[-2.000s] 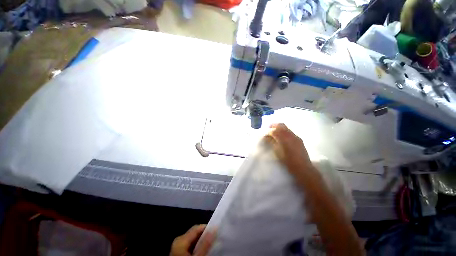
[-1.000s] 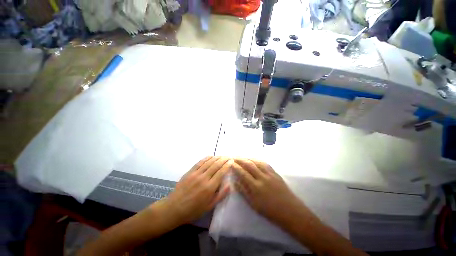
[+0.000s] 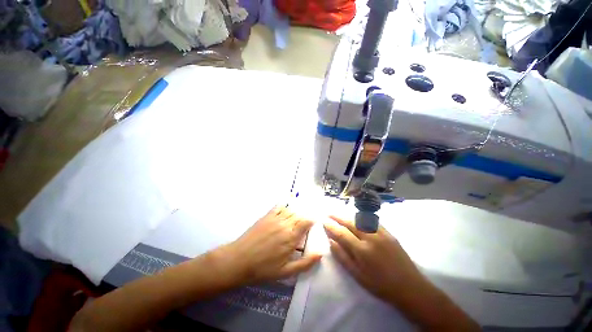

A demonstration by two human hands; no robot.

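Note:
A white cloth piece point(image 3: 337, 292) lies on the white table below the head of the sewing machine point(image 3: 448, 130). Its straight folded edge runs down toward the front table edge. My left hand point(image 3: 276, 246) lies flat at the left of this edge, fingertips near the needle area, thumb on the cloth edge. My right hand point(image 3: 370, 253) presses on the cloth from the right, fingers just beside and below the grey knob at the left end of the head. The presser foot and needle are lost in the lamp glare.
Another white cloth piece point(image 3: 84, 207) lies at the table's left end, over its edge. A ruler strip point(image 3: 156, 261) runs along the front edge. A red basket point(image 3: 55, 295) is at lower left. Heaps of white point(image 3: 175, 23), blue and red cloth point(image 3: 318, 13) lie behind.
Both hands first met at the cloth edge from apart, then moved forward with the cloth to the needle area. The machine appears larger and closer as the view shifts.

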